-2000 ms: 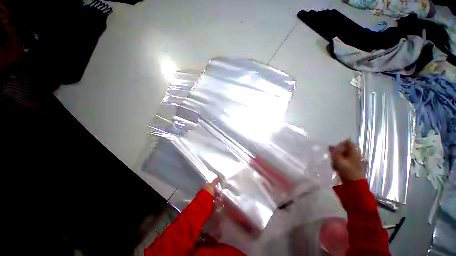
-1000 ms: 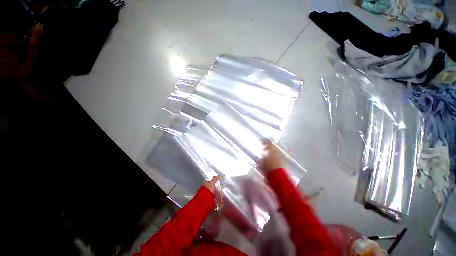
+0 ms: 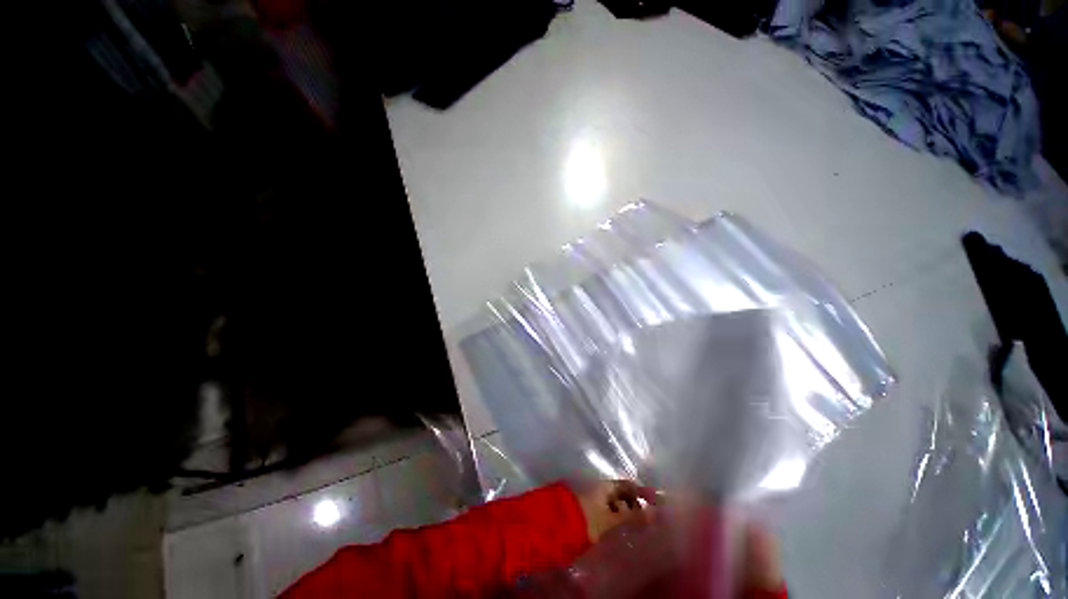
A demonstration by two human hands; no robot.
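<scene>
Clear garment bags [image 3: 703, 269] lie fanned in overlapping, shiny layers on the white table [image 3: 504, 176]. My left hand [image 3: 617, 505], at the end of a red sleeve, is at their near edge with its fingers curled on the film. My right hand [image 3: 761, 564] is a blurred, partly covered shape at the bottom edge, right of my left hand. A blurred grey and pinkish strip, perhaps film, stands in front of it. What my right hand holds cannot be made out.
More clear film [image 3: 990, 497] lies at the lower right beside a black cloth [image 3: 1019, 310]. Light blue garments [image 3: 925, 82] are heaped at the far right. Dark garments [image 3: 469, 47] lie at the far left edge. Pale tiled floor [image 3: 281, 527] shows at the lower left.
The view has swung left, so the bags and table sit further right. My right hand has moved from over the bags to the bottom edge. My left hand stays at the bags' near edge.
</scene>
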